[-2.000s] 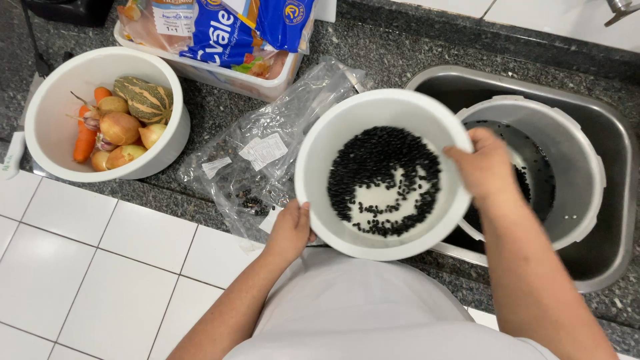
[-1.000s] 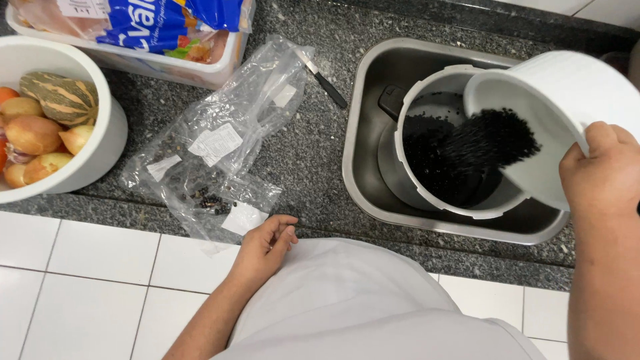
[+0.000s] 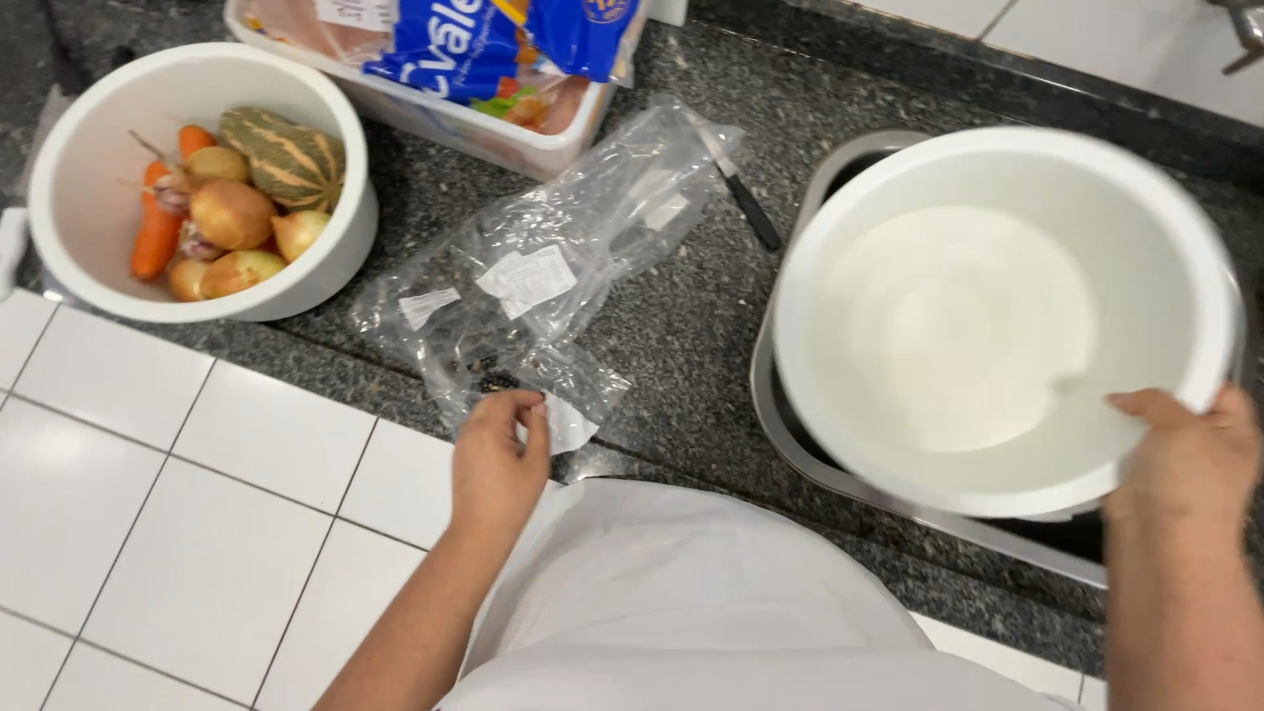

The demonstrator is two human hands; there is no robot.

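Note:
My right hand (image 3: 1180, 454) grips the near right rim of a white round tub (image 3: 968, 326), which looks empty inside. The tub is above the stainless steel sink (image 3: 849, 474) and hides the pot that stood there. At the counter's front edge, my left hand (image 3: 504, 434) is by the lower end of a clear plastic bag (image 3: 533, 286) with paper labels and a few dark beans (image 3: 499, 378). Its thumb and forefinger are close together; whether they pinch the bag cannot be told. A small knife with a black handle (image 3: 752, 212) lies at the bag's upper right end.
On the left stands a white tub (image 3: 360, 188) of carrots, onions, garlic and a striped green squash (image 3: 286, 158). Behind the bag is a plastic tray (image 3: 553, 156) of packaged meat with a blue wrapper (image 3: 464, 49). A metal fitting (image 3: 1239, 30) shows at the upper right corner.
The black beans have been poured from the white tub into the pot in the sink. My right hand has brought the tub back upright over the sink. My left hand stays by the bag.

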